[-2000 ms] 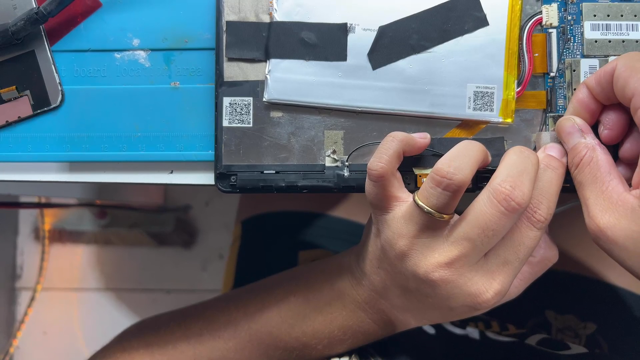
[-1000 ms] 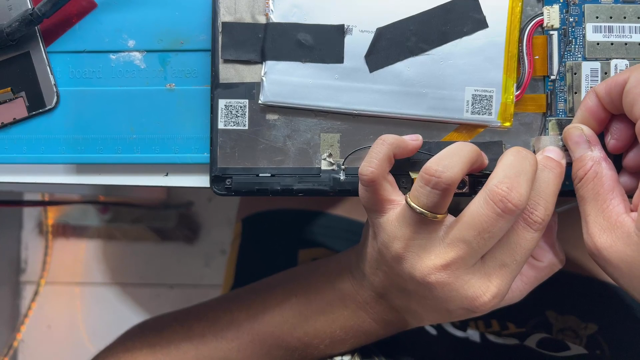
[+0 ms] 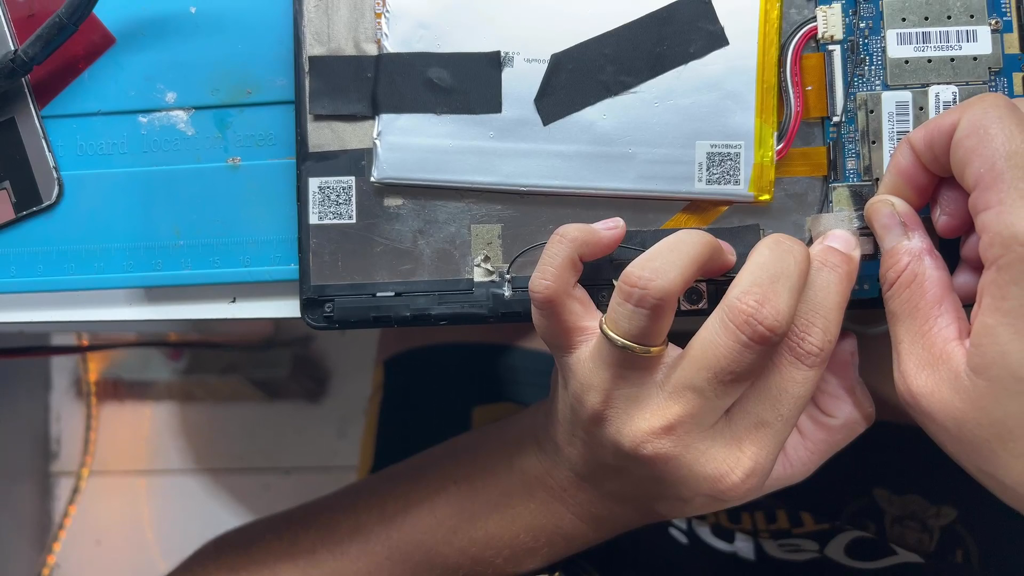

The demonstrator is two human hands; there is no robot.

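Note:
An opened tablet (image 3: 440, 224) lies with its insides up, holding a silver battery pack (image 3: 576, 152) with black tape strips and yellow edging. To its right is a blue circuit board (image 3: 868, 48) with metal shields. My left hand (image 3: 688, 368), with a ring, rests over the tablet's lower edge; its index fingertip presses a small piece of translucent tape (image 3: 834, 224) at the board's lower end. My right hand (image 3: 952, 224) has thumb and index finger pinched together at the tape's right end. A small camera module (image 3: 693, 295) shows below my left hand's curled fingers.
A blue ruled repair mat (image 3: 160, 200) lies under the tablet's left side. At the far left are a detached screen panel (image 3: 36, 168), a black cable (image 3: 48, 44) and a red sheet (image 3: 76, 40). Below the bench edge hangs a lit orange cord (image 3: 84, 456).
The tablet has shifted slightly left between the first earlier frame and now. Both hands stay at the same piece of tape, with only small finger movements.

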